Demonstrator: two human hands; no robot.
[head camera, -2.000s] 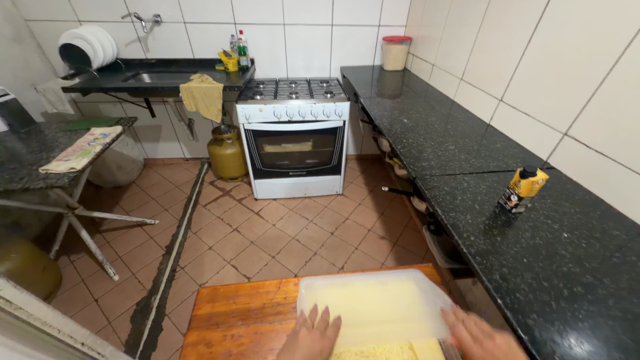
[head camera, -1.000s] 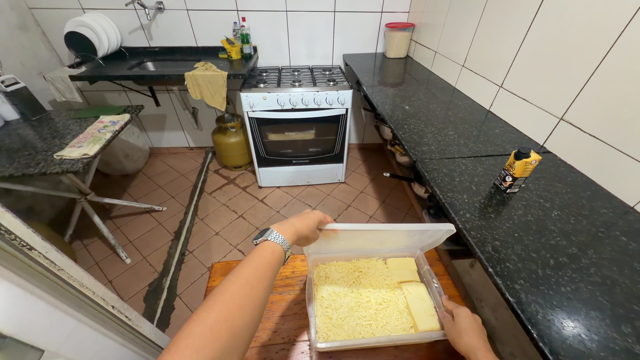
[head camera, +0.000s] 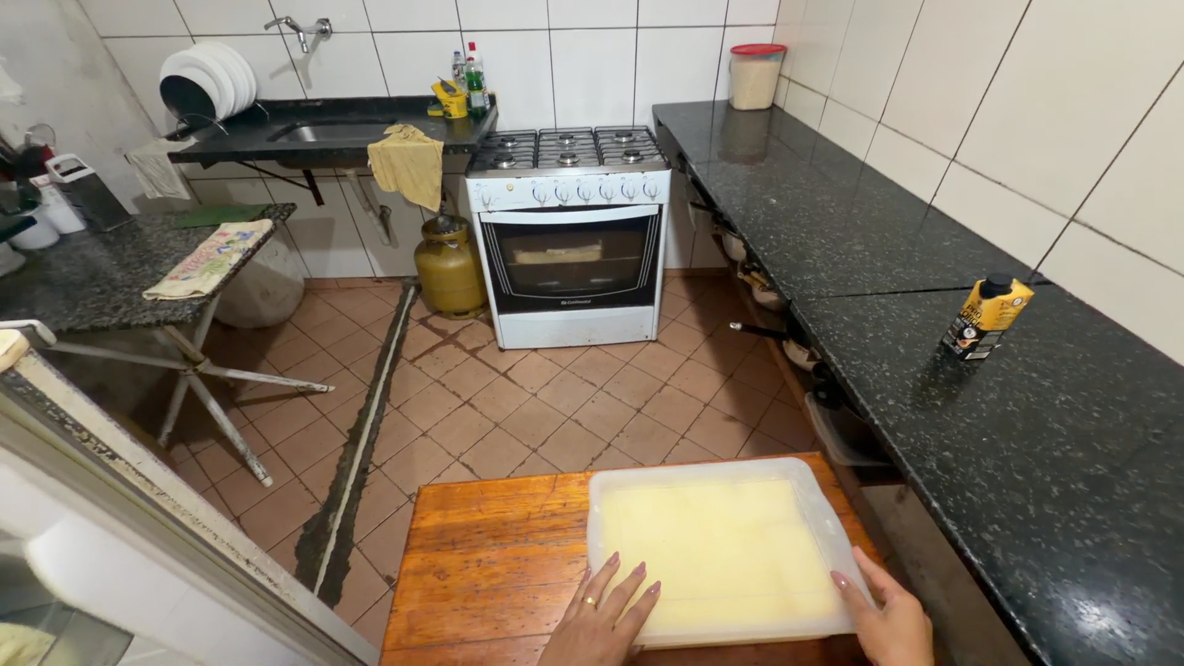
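Observation:
A translucent plastic container with its lid on (head camera: 712, 546) lies on a wooden table (head camera: 481, 555) at the bottom of the view. Pale yellow food shows dimly through the lid. My left hand (head camera: 606, 610) rests with spread fingers on the lid's near left corner, a ring on one finger. At the near right corner, my right hand (head camera: 883, 610) touches the rim, its thumb on the lid's edge and its fingers along the side. How firmly it grips cannot be told.
A black granite counter (head camera: 888, 305) runs along the right, bearing a yellow and black carton (head camera: 988, 316). Pans and containers sit beneath it. Ahead stand a white stove (head camera: 573, 231) and a gas cylinder (head camera: 450, 268). A folding-leg granite table (head camera: 102, 268) is at left.
One second ago the lid was raised, with shredded and sliced cheese showing in the container; now it lies over the container. My left hand has moved from the lid's far edge to its near left corner.

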